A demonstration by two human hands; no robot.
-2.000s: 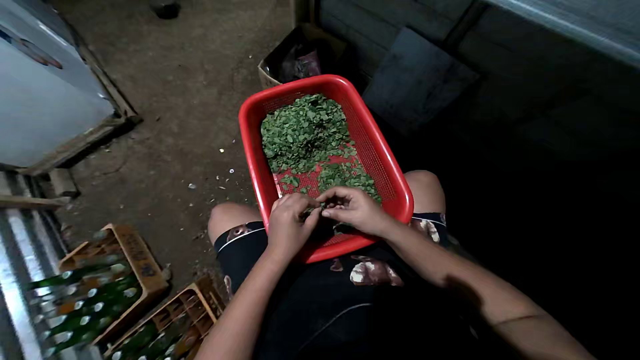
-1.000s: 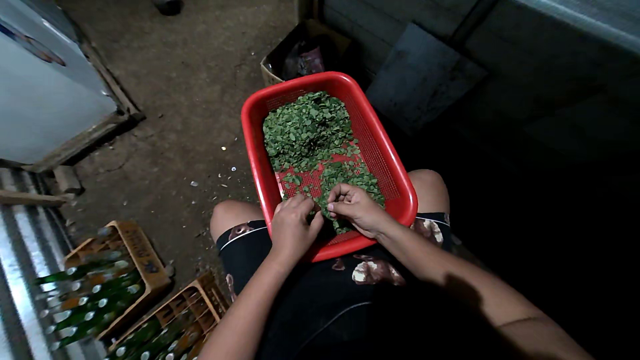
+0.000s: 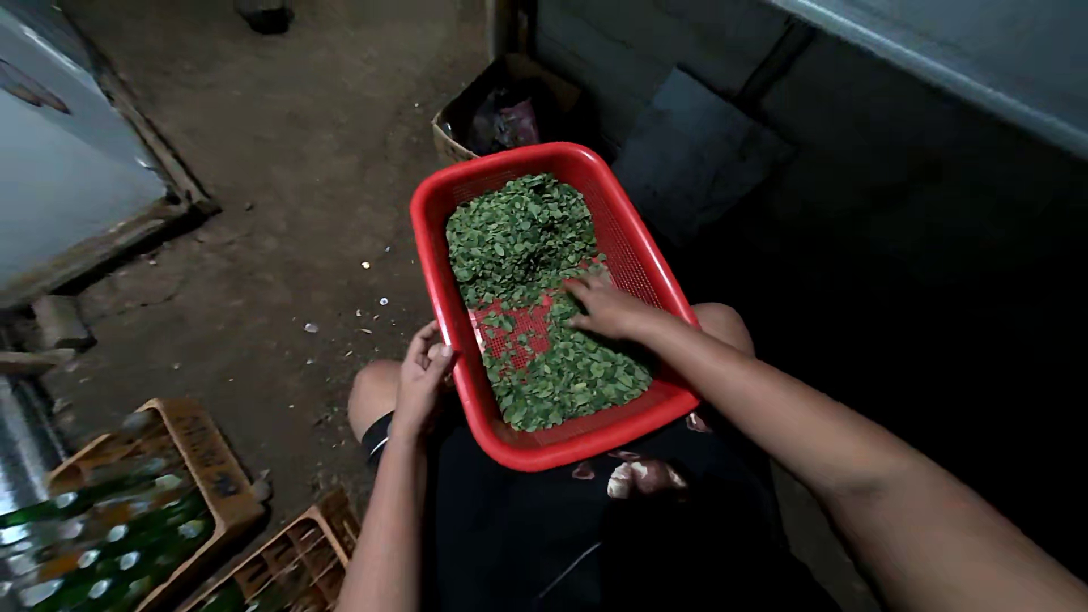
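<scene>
A red perforated plastic basket rests across my thighs, tilted slightly to the left at its far end. A large heap of small green leaves fills its far part, and a second, thinner pile of leaves lies in the near part. Between them the red mesh floor shows with scattered leaves on it. My left hand grips the basket's left rim, thumb near the top edge. Inside the basket, my right hand touches the leaves between the two piles, fingers spread; whether it holds any leaves is hidden.
Two crates of green bottles, one crate and a second crate, stand on the dirt floor at lower left. A cardboard box with bags is beyond the basket. A flat panel leans by the wall. A white door-like panel is at left.
My hands, close together over the near end of the basket before, have parted. The left has moved to the left rim, and the right has reached farther into the basket.
</scene>
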